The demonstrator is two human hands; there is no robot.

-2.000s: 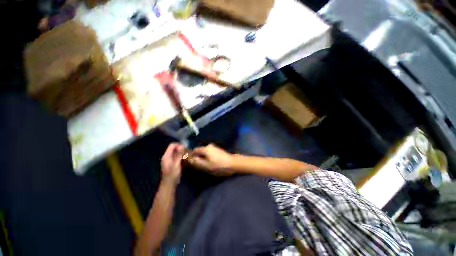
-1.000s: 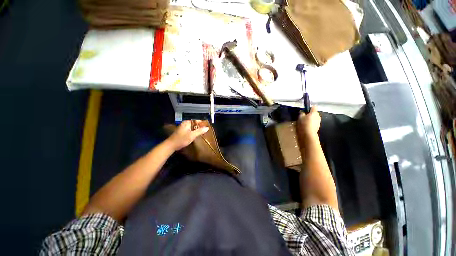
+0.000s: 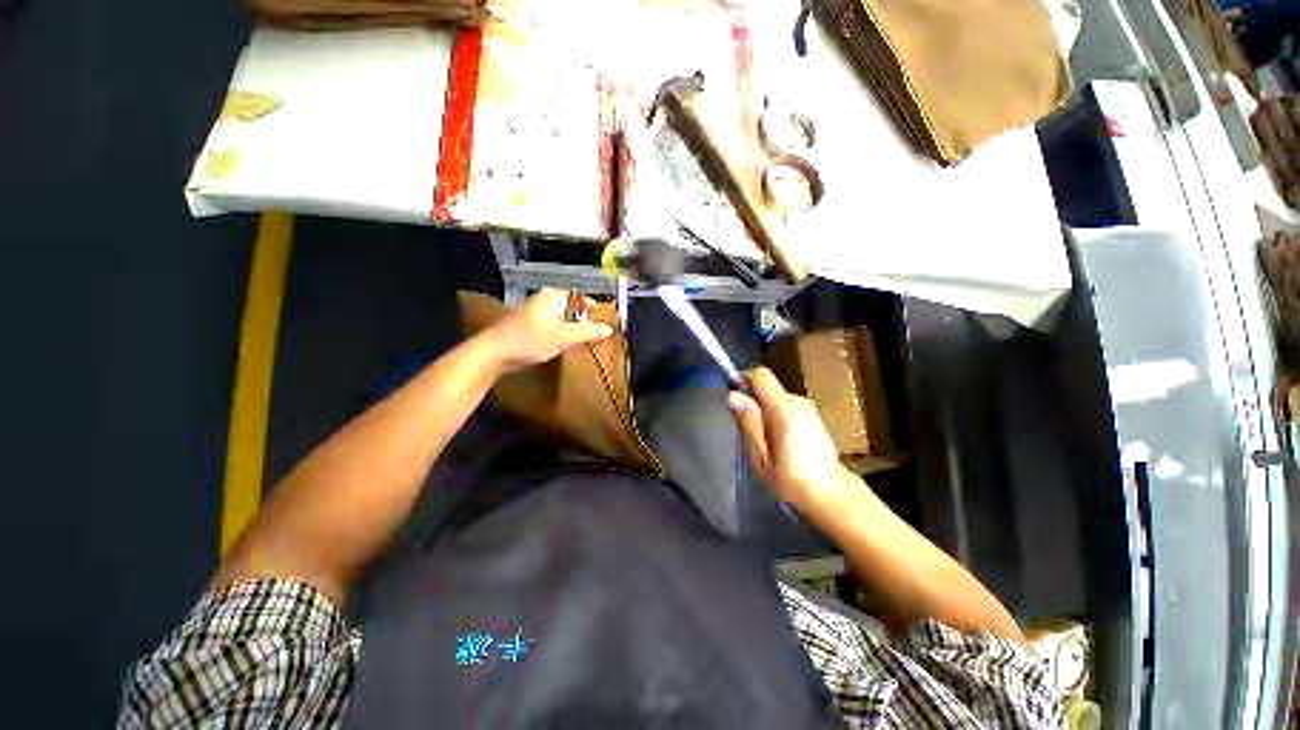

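My left hand (image 3: pixel 539 331) holds the upper edge of a brown zippered panel (image 3: pixel 578 398) at the bar anvil (image 3: pixel 620 291), which juts over the table's front edge. A thin metal zipper (image 3: pixel 623 414) runs down the panel's edge into the lap. My right hand (image 3: pixel 791 438) grips the black handle of the steel-shaft hammer (image 3: pixel 697 331). The hammer's blurred head is raised just over the bar, above and right of my left fingertips. Whether it touches the bar cannot be told. My left fingers hide the part at the zipper's end.
The white table (image 3: pixel 321 147) holds a wooden-handled hammer (image 3: pixel 730 177), two tape rolls (image 3: pixel 791 183) and a thin black tool (image 3: pixel 716 253). Brown panels (image 3: pixel 979 69) lie at the far right, another stack (image 3: pixel 364 12) far left. A cardboard box (image 3: pixel 831 385) stands below; a grey machine is at right.
My right hand has brought the steel-shaft hammer from the table's right side leftward to the bar. My left hand still holds the panel. The view has shifted slightly.
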